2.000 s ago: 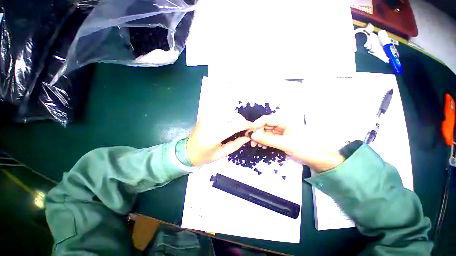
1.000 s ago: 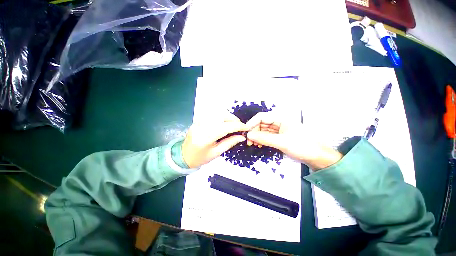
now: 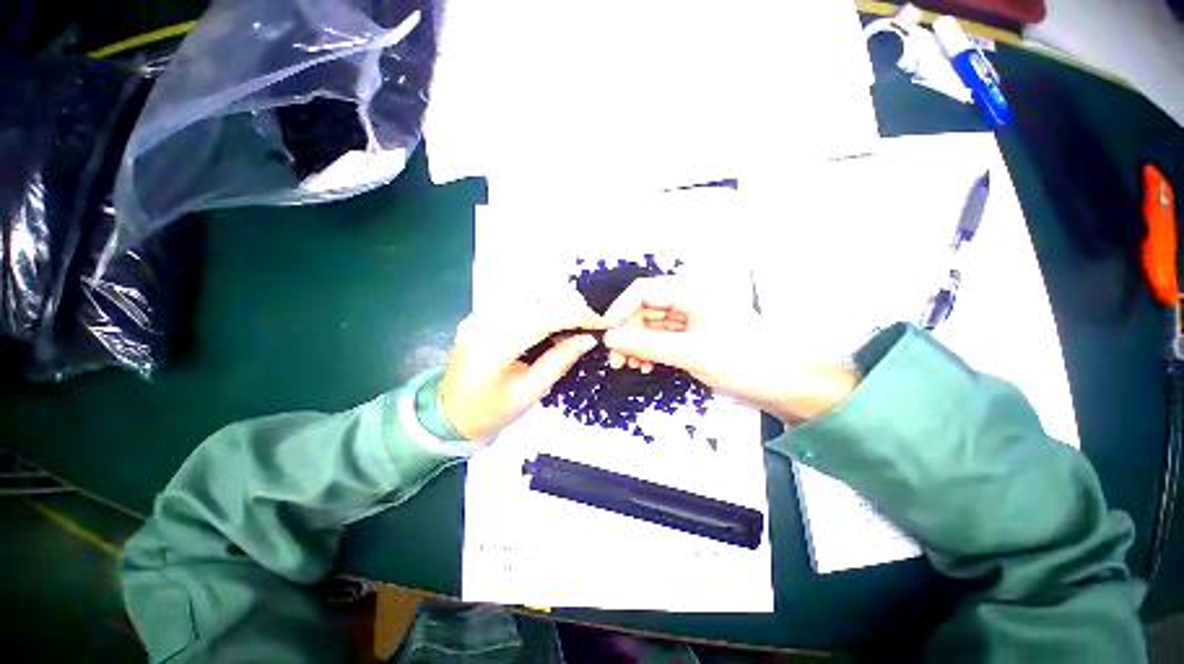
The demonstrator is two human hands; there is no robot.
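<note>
A heap of small black parts (image 3: 627,393) lies on a white paper (image 3: 519,571) in front of me. My left hand (image 3: 506,370) and my right hand (image 3: 701,348) meet above the heap, fingertips together. Thumbs and fingers are pinched at one spot; a tiny dark piece seems to be between them, but it is mostly hidden and the hands are washed out by glare. A thick black cylindrical bar (image 3: 643,501) lies on the paper below the heap, on the wearer's side.
A pen (image 3: 958,247) lies on the right papers (image 3: 1013,324). Glare-washed sheets (image 3: 649,91) lie at the upper middle. An open clear bag (image 3: 221,130) and shiny black bags (image 3: 117,285) are at left. A blue-and-white marker (image 3: 971,71) and an orange-handled tool (image 3: 1158,234) are at right.
The head view has shifted, so the bench appears turned and moved left and up. My hands stay pinched together over the heap. Nothing on the papers has visibly moved.
</note>
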